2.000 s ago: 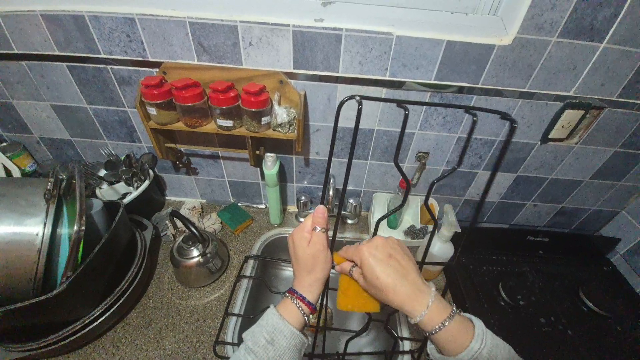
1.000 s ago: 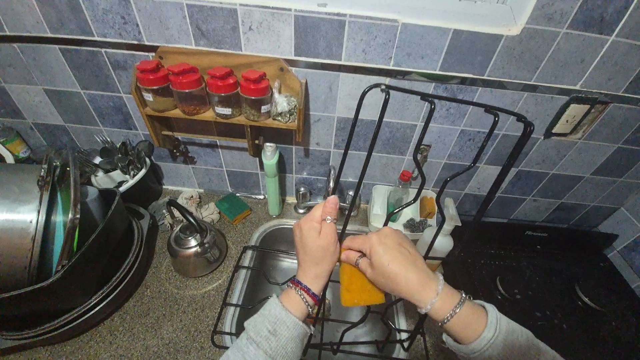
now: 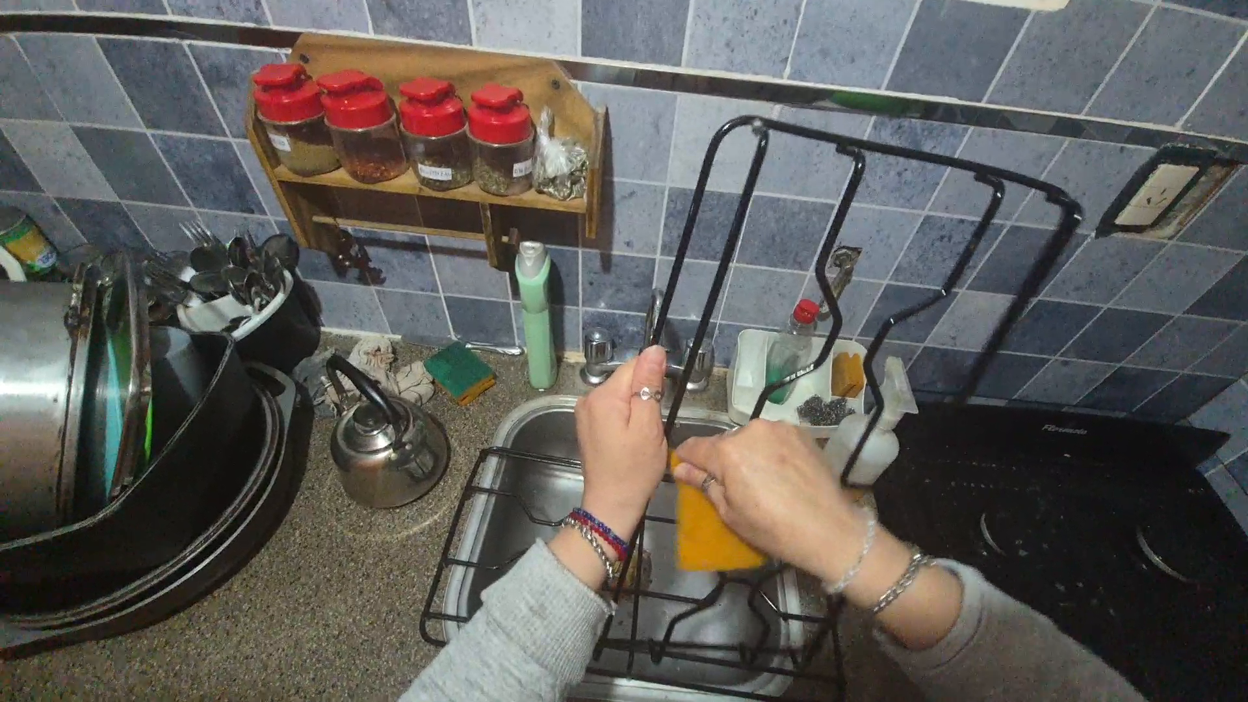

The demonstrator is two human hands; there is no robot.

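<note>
A black wire stove grate (image 3: 916, 161) stands tilted up over the steel sink (image 3: 522, 419). My left hand (image 3: 624, 439) is closed around its left bar, thumb pointing up. My right hand (image 3: 770, 487) holds an orange sponge cloth (image 3: 712, 531) against the grate, just right of my left hand. A second black grate (image 3: 458, 546) lies across the sink under both hands. The faucet (image 3: 655, 317) is behind my left hand, partly hidden.
A steel kettle (image 3: 390, 458), a green scouring sponge (image 3: 458, 370) and a green bottle (image 3: 536, 322) stand behind and left of the sink. Stacked pans (image 3: 214, 546) fill the far left. At right are a white tray (image 3: 751, 361), a pump bottle (image 3: 868, 439) and a black stovetop (image 3: 1063, 507).
My hands stay on the raised grate. The orange cloth in my right hand has shifted a little along it, and the grate's tilt has changed slightly.
</note>
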